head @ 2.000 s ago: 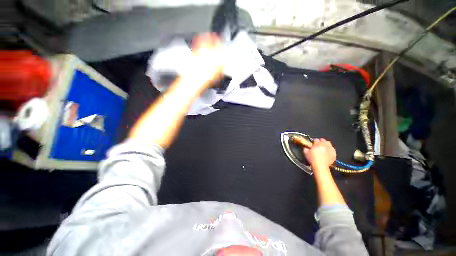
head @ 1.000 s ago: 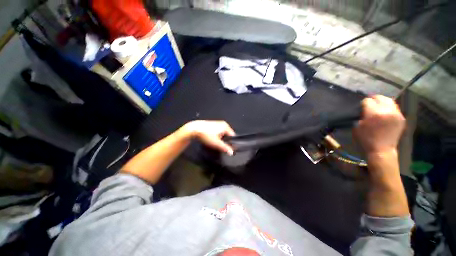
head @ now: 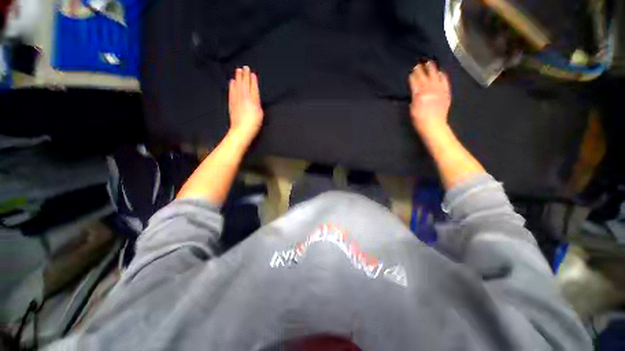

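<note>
A dark garment piece (head: 329, 68) lies flat on the black padded table (head: 171, 130); its edges are hard to tell from the cover, and faint folds show near both hands. My left hand (head: 245, 103) lies flat on the dark cloth at centre left, fingers pointing away from me. My right hand (head: 430, 96) lies on it at centre right, fingers pointing away. Neither hand is closed on anything. The steam iron (head: 510, 31) stands on the table beyond and to the right of my right hand, partly cut by the top edge.
A box with a blue front (head: 96, 44) is at the upper left. The blue hose (head: 589, 70) curves behind the iron at the upper right. Fabric heaps (head: 68, 240) lie at the lower left. The table's front edge runs just before my body.
My hands have let go of the dark cloth they held raised and now rest on it, laid on the table. The view has tipped down; the pale pieces are out of view.
</note>
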